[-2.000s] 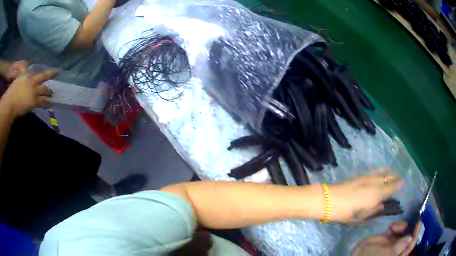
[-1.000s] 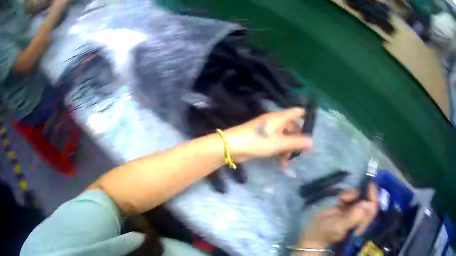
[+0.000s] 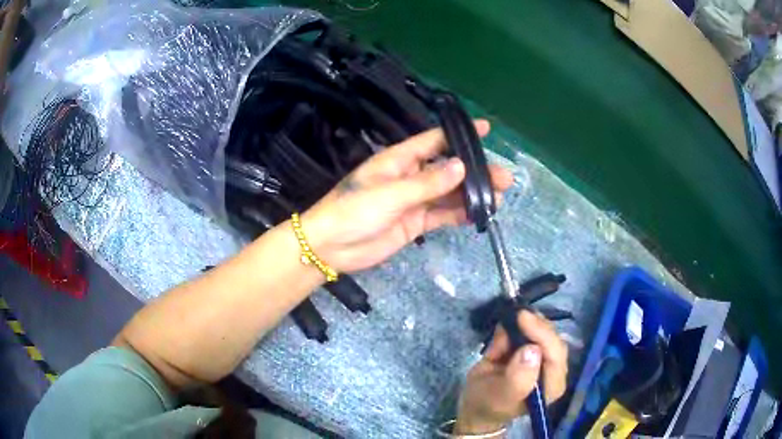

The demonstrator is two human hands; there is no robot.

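Observation:
My left hand (image 3: 390, 201), with a gold bead bracelet, holds a slim glossy black plastic part (image 3: 467, 159) upright between thumb and fingers. My right hand (image 3: 514, 369) grips the dark handle of a soldering iron like a pen. The iron's silver barrel (image 3: 502, 261) points up, and its tip is at the lower end of the black part. Two or more loose black parts (image 3: 540, 289) lie on the film-covered bench behind the iron. A pile of similar parts (image 3: 296, 129) spills from a clear plastic bag (image 3: 176, 94).
A blue tray (image 3: 592, 370) at the lower right holds dark equipment and a yellow piece (image 3: 610, 422). A green strip (image 3: 549, 103) runs along the bench's far side. Thin black wires (image 3: 64, 159) lie at the left. A red stool (image 3: 47, 261) stands below the bench.
The view has shifted right. My left hand has brought a black part beside the iron. My right hand has raised the iron, whose tip now meets the part's lower end.

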